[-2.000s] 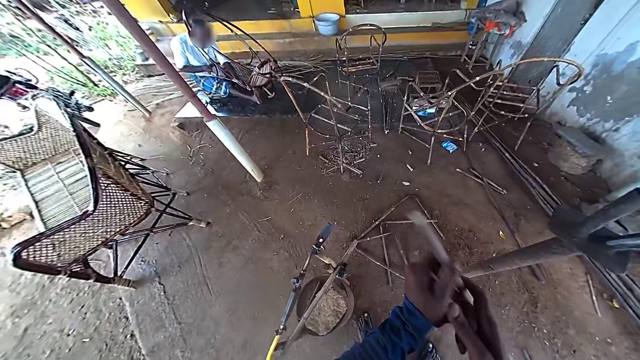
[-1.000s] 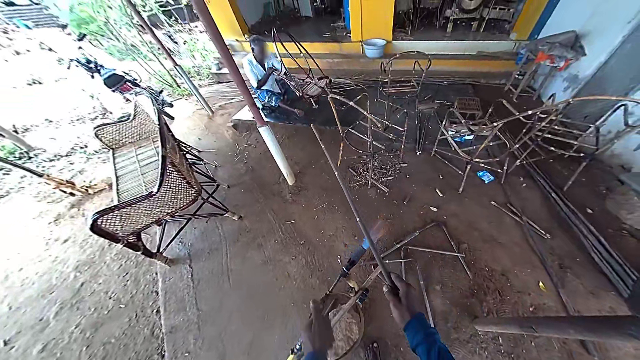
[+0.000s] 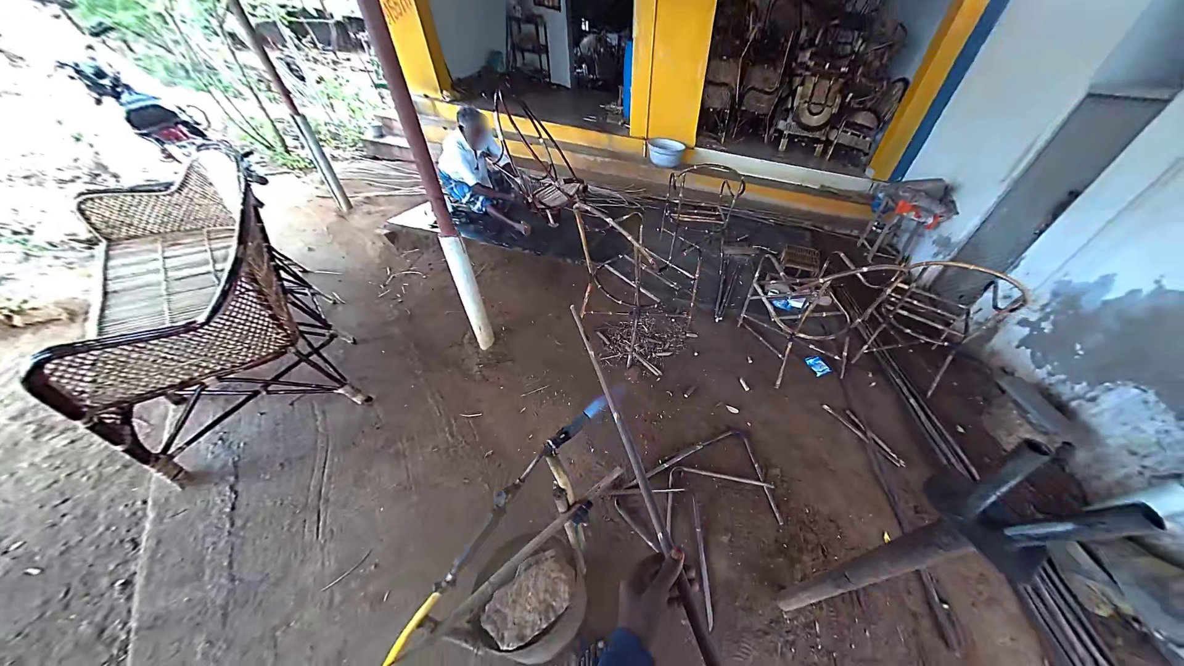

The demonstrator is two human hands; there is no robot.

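My left hand (image 3: 647, 592), in a blue sleeve at the bottom centre, is closed around a long cane pole (image 3: 622, 430). The pole slants up and left, and its lower end runs out of the frame. My right hand is not visible. Left of the pole, a blow torch (image 3: 575, 427) with a blue flame at its nozzle points at it. The torch rests near a short wooden prop (image 3: 566, 495) and has a yellow hose (image 3: 412, 631). Beneath it, a large stone (image 3: 529, 599) sits in a round basin (image 3: 578, 606). Bent cane pieces (image 3: 731, 476) lie on the ground right of the pole.
A woven cane sofa (image 3: 166, 351) stands left, near a red-and-white post (image 3: 462, 287). A person (image 3: 472, 166) sits behind it beside a cane frame. Several cane chair frames (image 3: 795, 305) stand ahead. A dark metal stand (image 3: 971, 532) is at right, with long poles along the wall.
The view has shifted up and around. My right hand, visible in both earlier frames, has gone out of view. The torch flame shows more clearly beside the pole.
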